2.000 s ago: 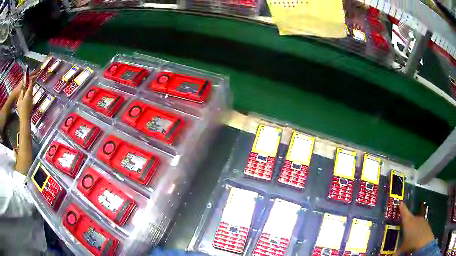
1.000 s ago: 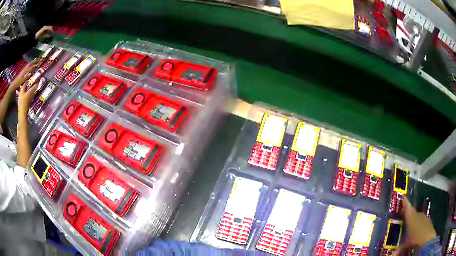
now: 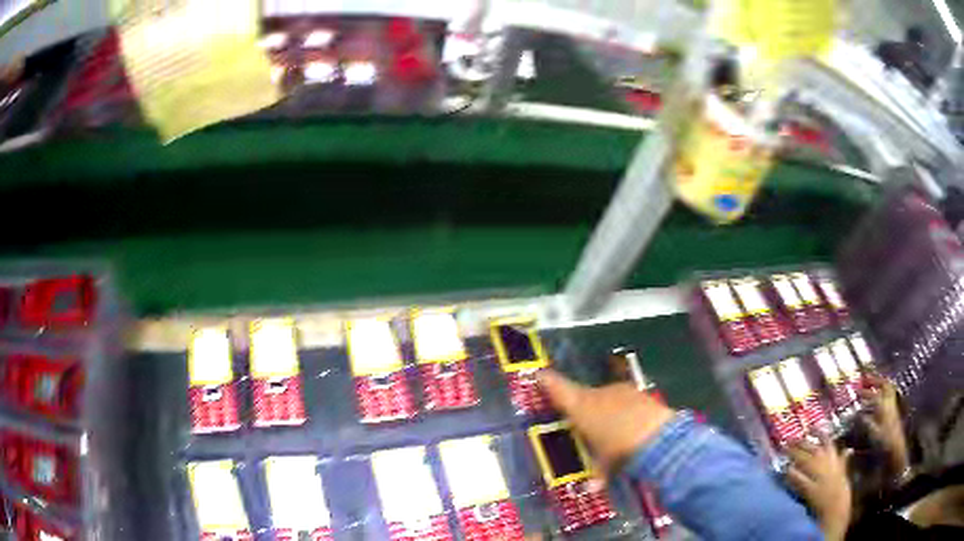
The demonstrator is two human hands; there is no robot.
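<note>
Red keypad phones lie face up in two rows in a clear blister tray (image 3: 338,444). The phones in the left and middle pockets, such as one in the back row (image 3: 381,370), have glowing white screens. At the tray's right end, a back phone (image 3: 520,349) and a front phone (image 3: 563,454) have black screens in yellow frames. My right hand (image 3: 611,421), in a blue sleeve, has its index fingertip at the keypad of the back black-screened phone. It grips nothing that I can see. My left hand is out of the picture.
A tray stack (image 3: 53,386) with red phone backs stands at the left edge. Pens (image 3: 636,372) lie right of my hand. Another tray of lit phones (image 3: 782,359) and another person's hands (image 3: 822,484) are at right. A metal post (image 3: 626,217) and green belt (image 3: 349,259) are behind.
The view has swung right, so the trays and my right hand appear further left. The right-hand tray and another worker's hands there have come into view. My fingertip stays at the same phone.
</note>
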